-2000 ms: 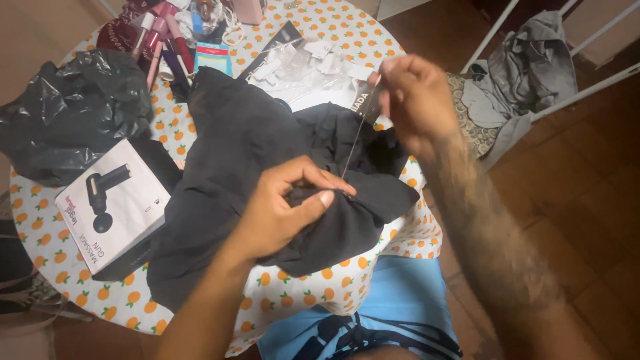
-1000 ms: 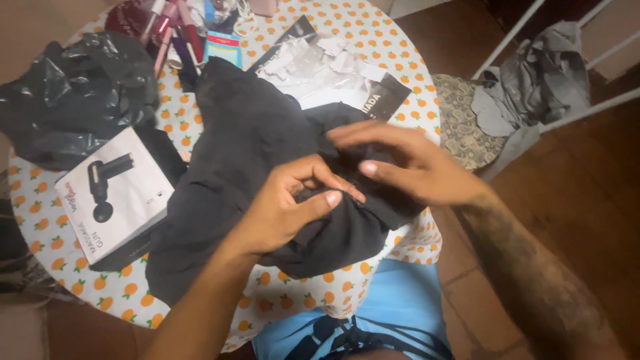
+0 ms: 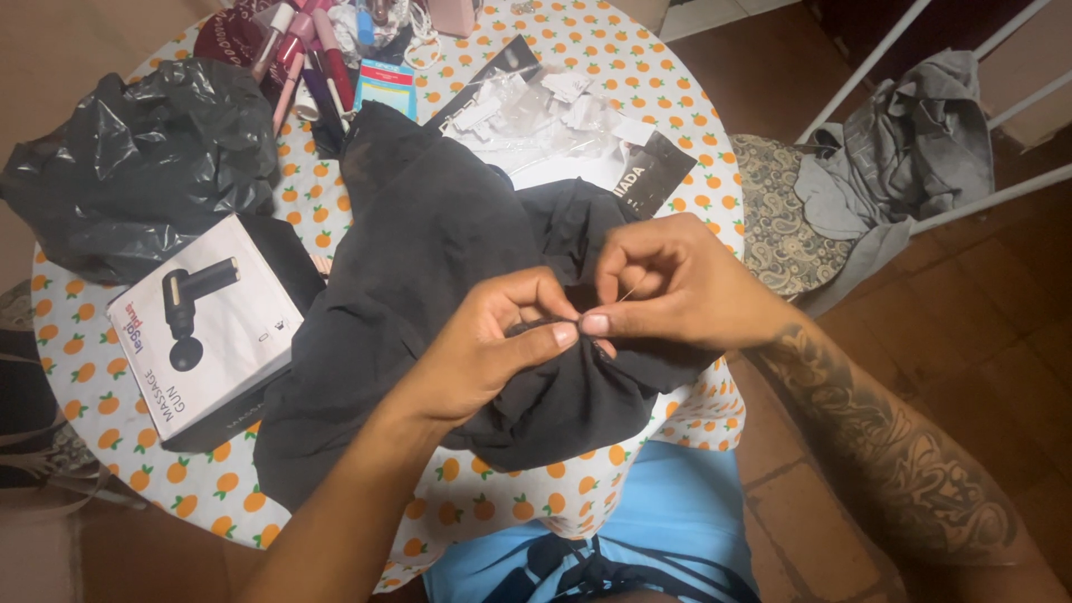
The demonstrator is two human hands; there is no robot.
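Black fabric (image 3: 419, 226) lies bunched across the near half of the round table. My left hand (image 3: 511, 343) pinches a gathered edge of it between thumb and forefinger. My right hand (image 3: 670, 285) meets the left at this fold, its thumb and forefinger closed together on the same spot. A thin sewing needle or a taut thread (image 3: 632, 289) shows beside the right fingers; which of the two cannot be told. The fingertips hide the exact point of contact with the cloth.
A massage gun box (image 3: 209, 327) and a black plastic bag (image 3: 142, 167) stand at left. Cosmetic tubes (image 3: 314, 59) lie behind the cloth, near a clear bag of white scraps (image 3: 544, 117). At right, grey cloth (image 3: 904, 142) hangs over a chair with a patterned seat (image 3: 779, 209).
My right hand was raised away from the cloth with a thread stretched down to it, then came down with spread fingers. Now its fingertips are together beside my left hand's.
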